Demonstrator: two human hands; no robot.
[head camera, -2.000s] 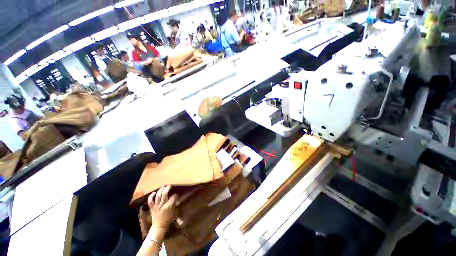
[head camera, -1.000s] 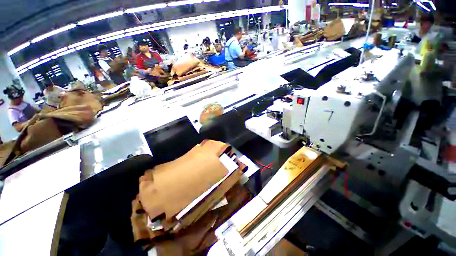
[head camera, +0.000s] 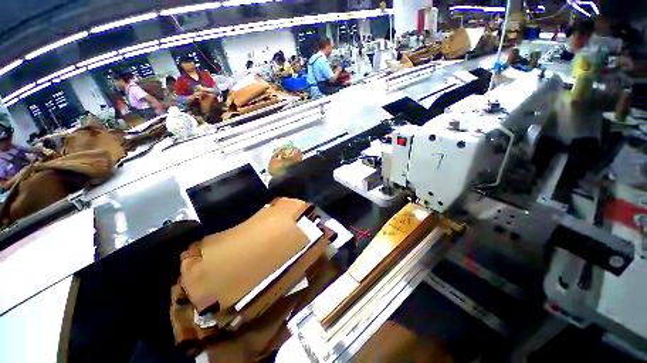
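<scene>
Neither of my hands is in the picture. A stack of brown panels with white pieces between its layers lies on a dark surface in front, left of the machine arm. The machine's long narrow arm runs from the bottom centre up to the sewing head. A yellow template with dark handwriting lies along it, with a narrow brown strip beside it. The white sewing machine head, marked 7 with a red switch, stands at its inner end. A blurred brown piece shows at the bottom edge.
A small round fan stands behind the stack. A long pale worktable crosses behind. Several people work beyond it near brown piles. Red thread lies beside the head. Another machine and a person in yellow are at right.
My hand, earlier on the stack's front edge, has left the picture. The stack's top panel now lies flatter. The view has shifted, and a blurred brown piece shows at the bottom right of the arm.
</scene>
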